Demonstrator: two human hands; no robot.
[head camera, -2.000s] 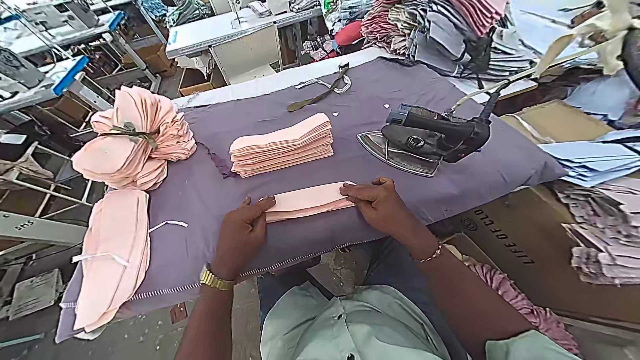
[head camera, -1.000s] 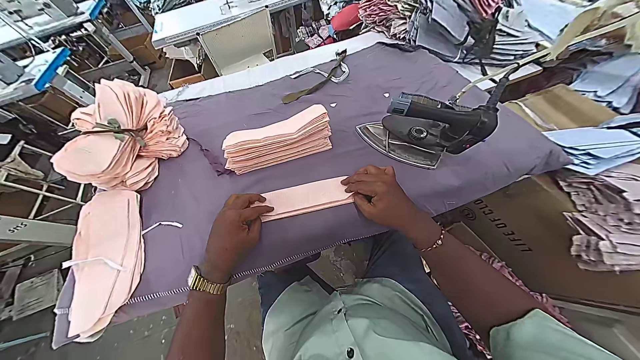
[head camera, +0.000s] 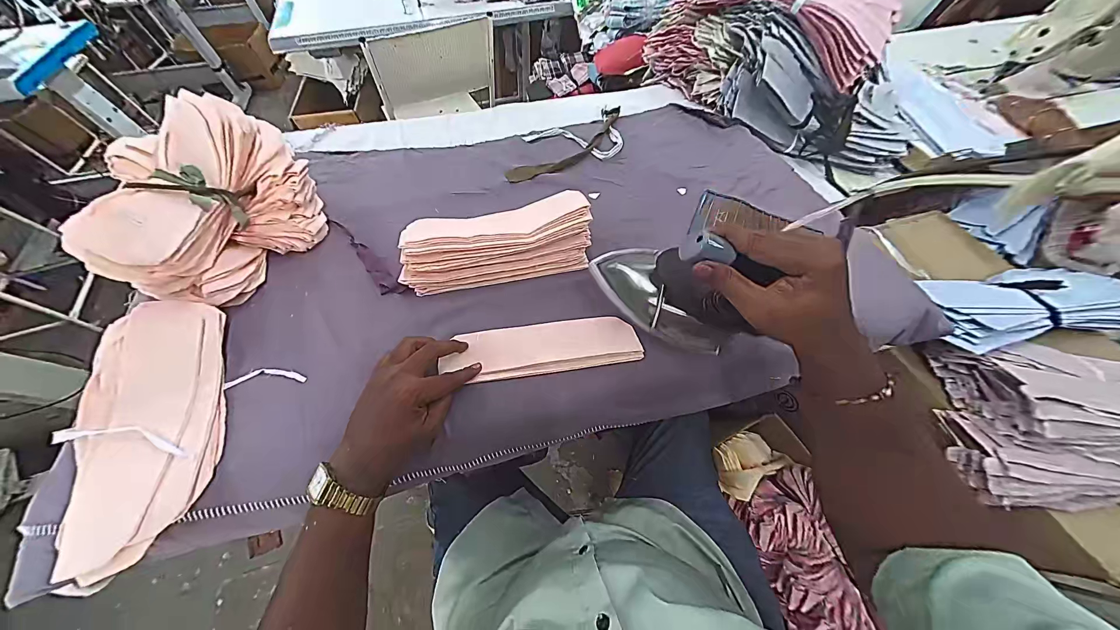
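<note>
My left hand (head camera: 407, 407) presses its fingertips on the left end of a folded peach fabric strip (head camera: 547, 347), which lies flat near the front edge of the purple-grey ironing cloth (head camera: 516, 437). My right hand (head camera: 779, 280) is closed round the handle of an electric iron (head camera: 643, 293); the iron's pointed tip faces left, just above and right of the strip. Behind the strip sits a neat stack of peach fabric pieces (head camera: 496, 243). A tied bundle of peach pieces (head camera: 201, 197) rests at the left, and longer peach pieces (head camera: 144, 420) with a white tie lie in front of it.
A dark strap and white cord (head camera: 569, 149) lie near the back edge. Piles of cut fabric (head camera: 770, 70) stand at the back right. White folded pieces (head camera: 1015, 306) and mauve pieces (head camera: 1032, 420) are at the right, and the iron's cable (head camera: 927, 181) runs that way.
My right hand has left the strip's right end and taken hold of the iron, which now stands nearer the strip. My left hand has stayed at the strip's left end.
</note>
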